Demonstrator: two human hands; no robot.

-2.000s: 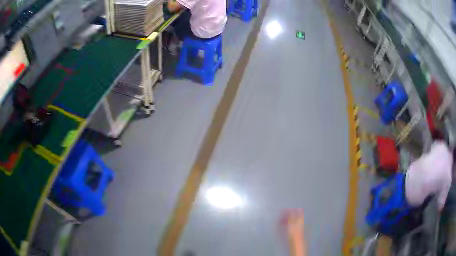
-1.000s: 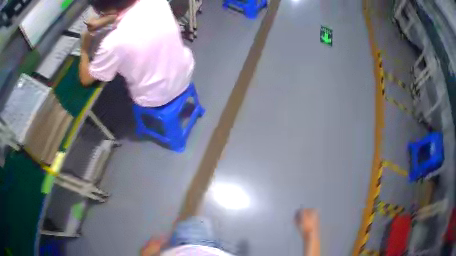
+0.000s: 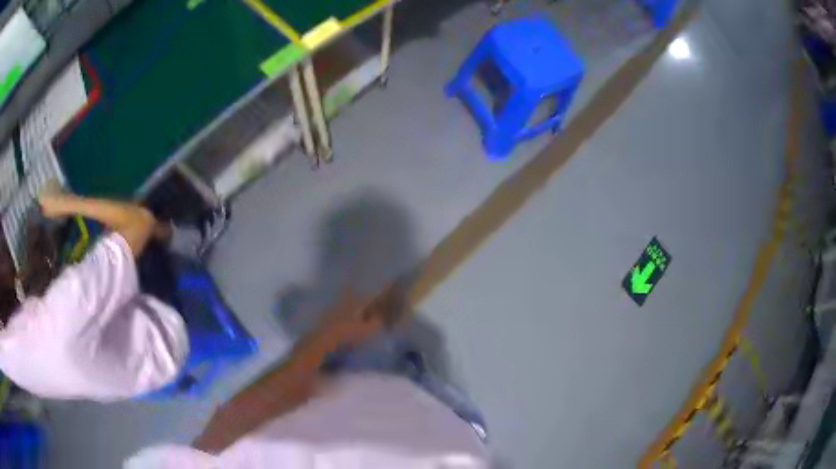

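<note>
My left hand (image 3: 374, 311) is low in the middle of the picture, at the end of my outstretched forearm and over the grey floor. It is blurred and its fingers cannot be made out. No object shows clearly in it. My right hand is not in view. Below are my pale sleeve and shirt. Nearest at the left is a green-matted bench (image 3: 174, 82). White slotted boards (image 3: 41, 137) lie at its far left side, by a seated person's hand.
The person in a pale pink shirt (image 3: 101, 321) sits on a blue stool (image 3: 215, 321) at the left. Another blue stool (image 3: 527, 78) stands ahead. A brown floor line (image 3: 541, 183), a green arrow sign (image 3: 647, 271) and a yellow-black line (image 3: 706, 394) mark the floor.
The view has moved forward and turned left. The seated person is now lower left. My left forearm reaches further into view, and my right hand has left the picture.
</note>
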